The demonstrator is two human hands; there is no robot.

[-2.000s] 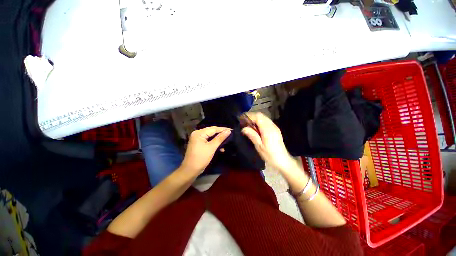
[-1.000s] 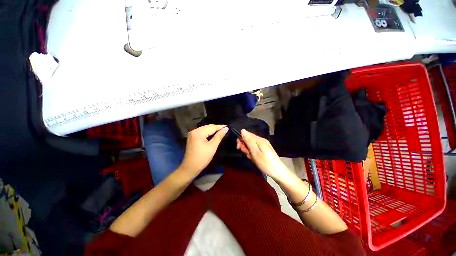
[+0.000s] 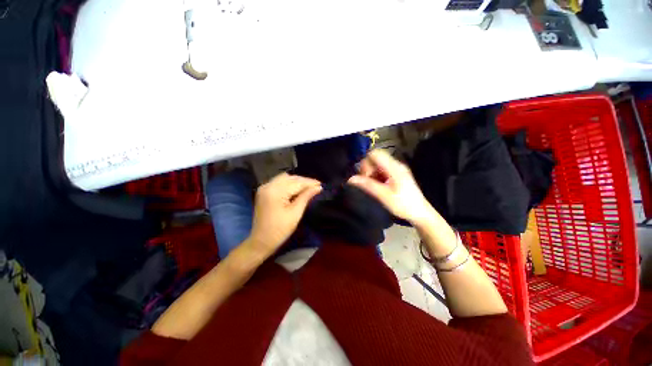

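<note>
A black fabric piece lies bunched in the lap, below the front edge of the white table. My left hand pinches the cloth between thumb and fingertips at its upper left. My right hand is a little blurred at the upper right of the cloth, with its fingers bent. Whether it grips the cloth or a small tool cannot be made out. The dark cloth hides any seam between the hands.
The white table spans the top, with a hook-shaped metal part over it. White fabric pieces lie at its left edge. A red plastic basket stands at right, with black pieces over its near edge. Dark fabric hangs at left.
My right hand has moved up and right, away from my left hand, since one second ago. My left hand has shifted slightly left. The dark cloth between them has changed shape.
</note>
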